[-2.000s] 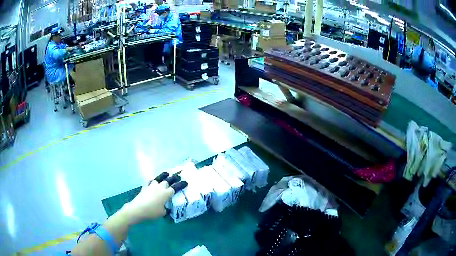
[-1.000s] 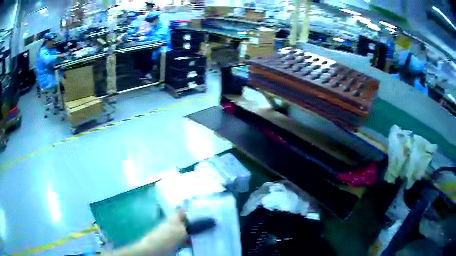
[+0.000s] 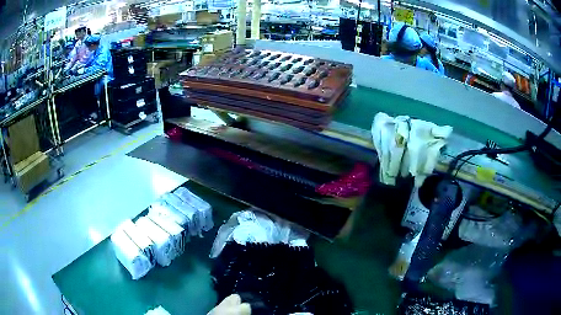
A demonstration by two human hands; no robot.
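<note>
White wrapped packs (image 3: 161, 231) stand in a row on the green mat at the left. A heap of black finned parts (image 3: 267, 277) lies at bottom centre, with crumpled white packing bags (image 3: 255, 229) behind it. My left hand (image 3: 230, 306) is cut off by the bottom edge, at the heap's lower left; only part of it shows, so its grip is hidden. A small pale patch lies at the bottom edge right of it, too little to identify. My right hand is not visible.
An electric screwdriver (image 3: 430, 234) stands at right above a parts tray (image 3: 443, 306), beside clear plastic bags (image 3: 470, 264). Off-white gloves (image 3: 409, 147) hang from the shelf edge. Perforated brown trays (image 3: 270, 83) and an open carton with pink-red wrap (image 3: 346, 181) are behind. People work beyond.
The view has turned right. My left hand has gone from the packs to the bottom edge by the black heap. The white pack it held one second ago is no longer visible in it.
</note>
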